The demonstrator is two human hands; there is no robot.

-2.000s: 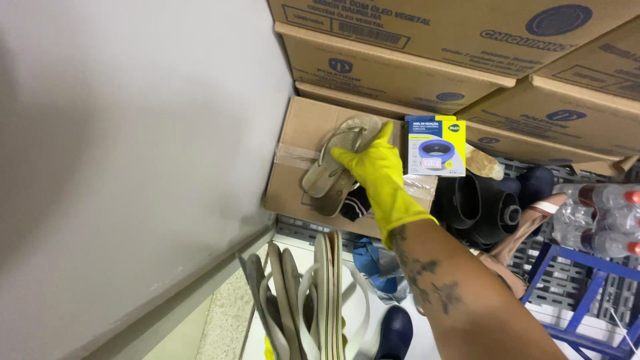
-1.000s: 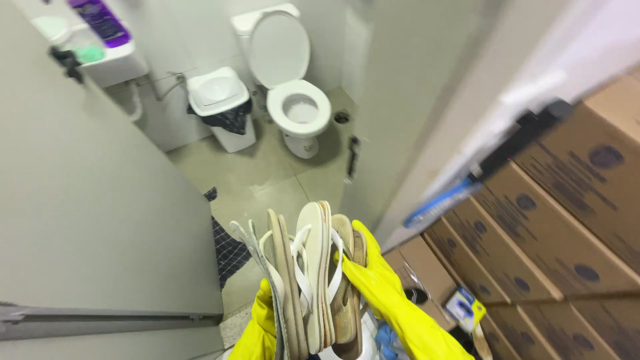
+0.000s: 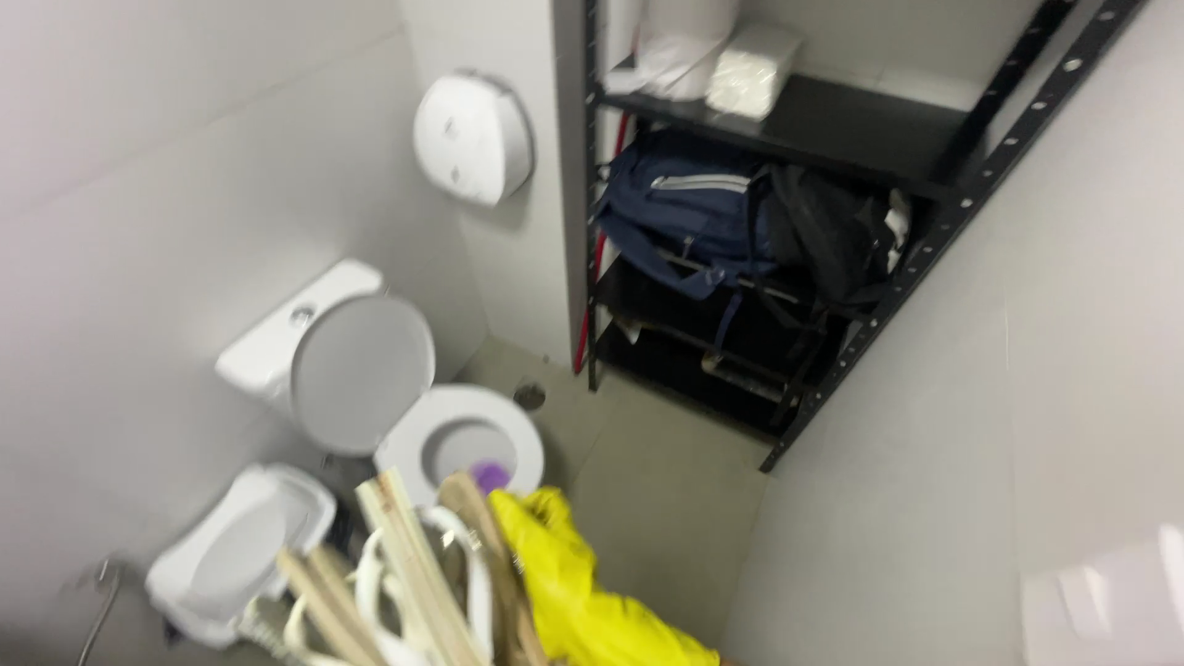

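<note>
A bundle of flip-flops (image 3: 416, 573), beige and white with white straps, stands on edge at the bottom of the head view. My right hand (image 3: 578, 592), in a yellow rubber glove, presses on the bundle's right side and holds it. Just beyond the bundle is the white toilet bowl (image 3: 532, 444), its lid (image 3: 363, 375) raised, with something purple inside the bowl. My left hand is out of the frame. The picture is blurred, so single sandals are hard to tell apart.
A white lidded bin (image 3: 240, 555) stands left of the toilet. A round paper dispenser (image 3: 472, 139) hangs on the wall. A black metal shelf (image 3: 860, 120) holds a blue backpack (image 3: 684, 203), a dark bag (image 3: 814, 231) and paper packs (image 3: 754, 69). Floor drain (image 3: 529, 396) behind the toilet.
Two seconds ago my right hand held a sandal over a cardboard box; one second ago both gloved hands held the bundle at the doorway. The view has moved into the toilet room.
</note>
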